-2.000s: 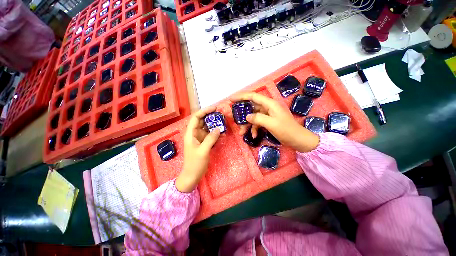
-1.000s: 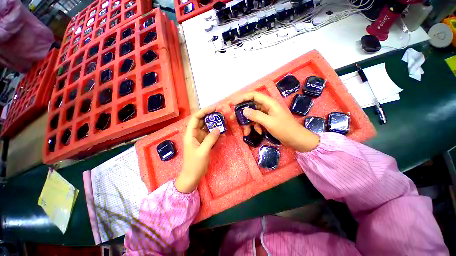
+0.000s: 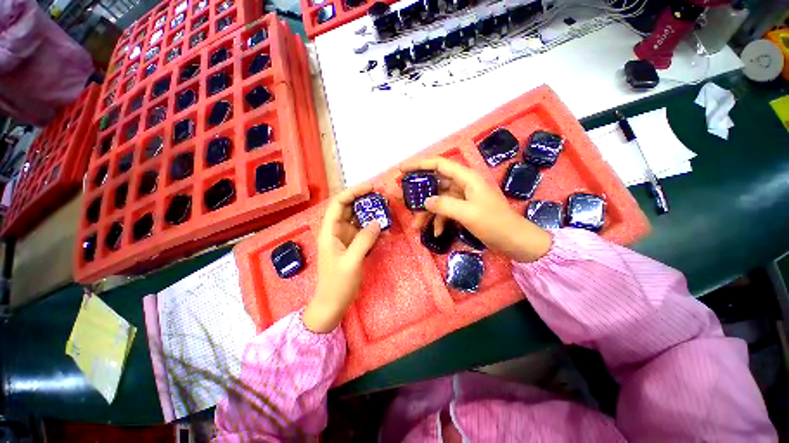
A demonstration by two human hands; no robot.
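My left hand [image 3: 340, 251] holds a smartwatch head [image 3: 372, 211] by its edges, its screen lit and facing up. My right hand [image 3: 476, 203] holds a second watch head [image 3: 420, 189], its screen lit with a grid of icons and the thumb at its lower right edge. Both are held above the orange-red foam work tray [image 3: 394, 303]. One dark watch head [image 3: 287, 259] lies in the left recess. Several more lie in the right part, such as this one [image 3: 465, 271]; some are partly hidden under my right hand.
Gridded foam storage trays [image 3: 298, 147] with watches stand at left. A record sheet [image 3: 201, 316] lies partly under the work tray, a yellow slip [image 3: 101, 346] farther left. Wired fixtures [image 3: 458, 36] stand at the back, a pen [image 3: 642, 162] at right. Another person's pink sleeve [image 3: 48, 60] shows upper left.
My right thumb has moved off the middle of its watch's screen to the edge, and the icon grid shows again. My left hand has barely moved.
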